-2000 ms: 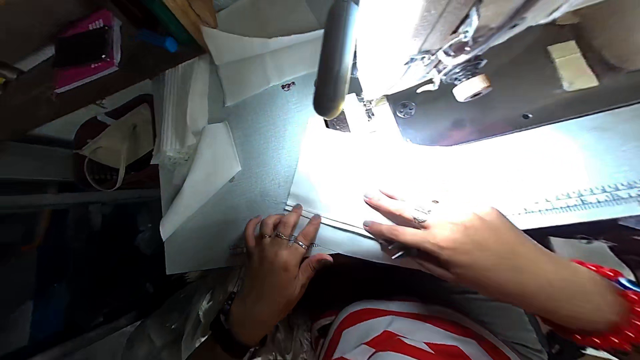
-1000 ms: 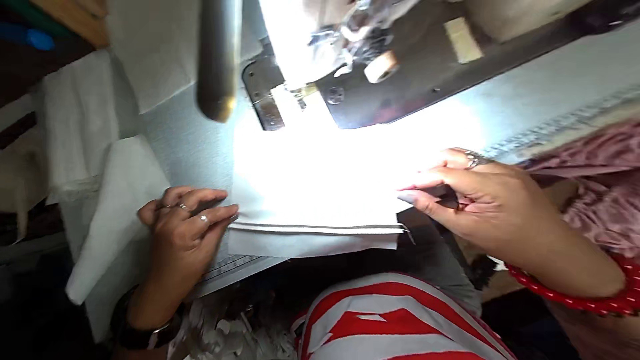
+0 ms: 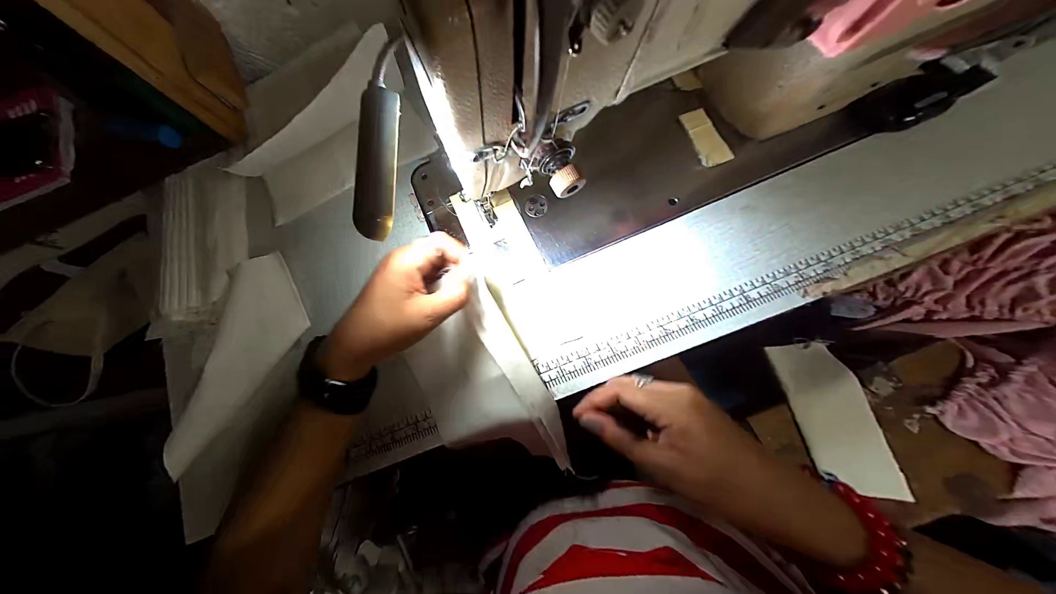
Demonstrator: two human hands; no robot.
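My left hand [image 3: 421, 285] pinches the edge of a white cloth piece [image 3: 462, 379] just in front of the sewing machine's needle and presser foot [image 3: 487, 213]. The cloth runs from there toward me and hangs over the table's front edge, with a folded, seamed edge along its right side. My right hand [image 3: 631, 417] is right of the cloth's lower end, near the table edge, fingers curled; whether they hold a thread or nothing I cannot tell. Bright lamp light washes out the detail around the needle.
A dark lamp or handle [image 3: 377, 165] hangs left of the machine head. Stacked white cloth pieces [image 3: 202, 243] lie at the left, with a loose piece [image 3: 239, 355] beside them. A measuring scale [image 3: 701, 309] runs along the table's front edge. Pink gathered fabric [image 3: 982, 272] lies at the right.
The white cloth, earlier lying flat with its seamed edge crosswise toward me, now runs lengthwise from the needle area. My left hand has moved up to the needle; my right hand has left the cloth.
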